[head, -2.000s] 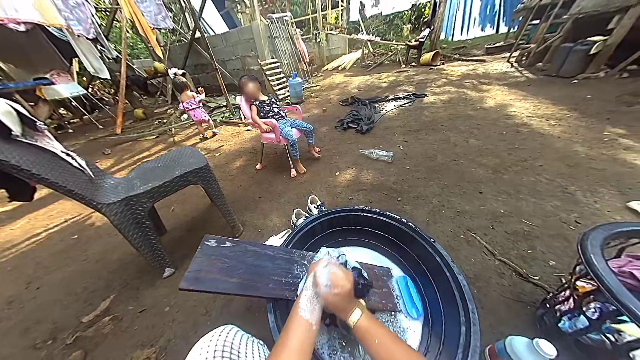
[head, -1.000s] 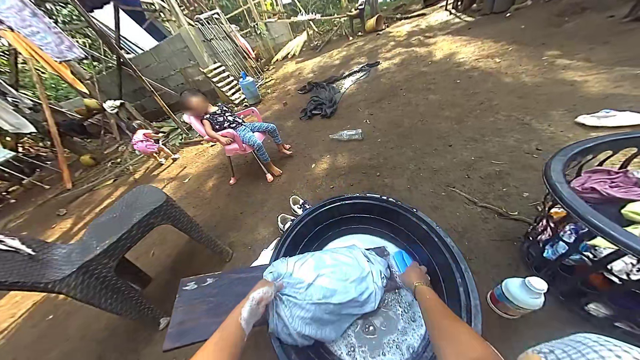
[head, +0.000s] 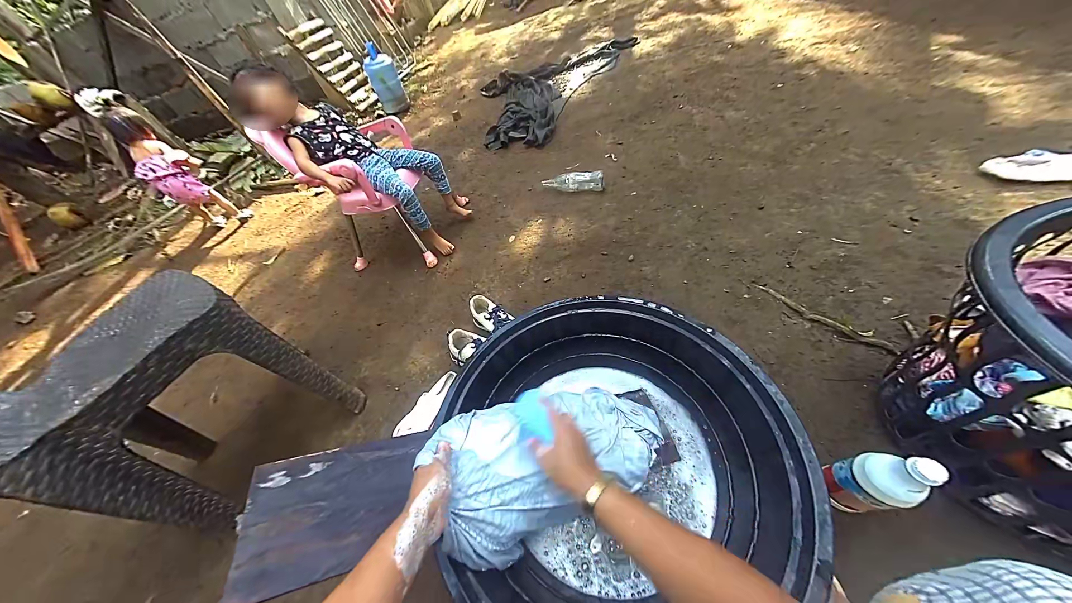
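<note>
A wet light blue cloth [head: 494, 494] lies bunched over a dark wooden board [head: 322, 511], which rests across the left rim of a round black plastic basin [head: 758, 419]. Suds and soapy water [head: 662, 519] fill the bottom of the basin. My left hand [head: 435, 486], with foam on its wrist, grips the cloth's left side. In my right hand [head: 569, 456] is a bright blue bar [head: 533, 416], probably soap, held against the top of the cloth. A gold-coloured watch or bracelet is on my right wrist. The fingertips of my left hand are partly hidden.
A black laundry basket [head: 997, 276] with clothes and a white bottle [head: 900, 480] stand at the right. A dark plastic chair [head: 167, 335] is at the left, shoes [head: 477, 327] behind the basin. Farther back, a child sits in a pink chair [head: 364, 197] near a glass bottle [head: 578, 181].
The light blue cloth, not seen two seconds ago, was on the board one second ago. The blue bar has moved with my right hand from the basin's right side onto the cloth.
</note>
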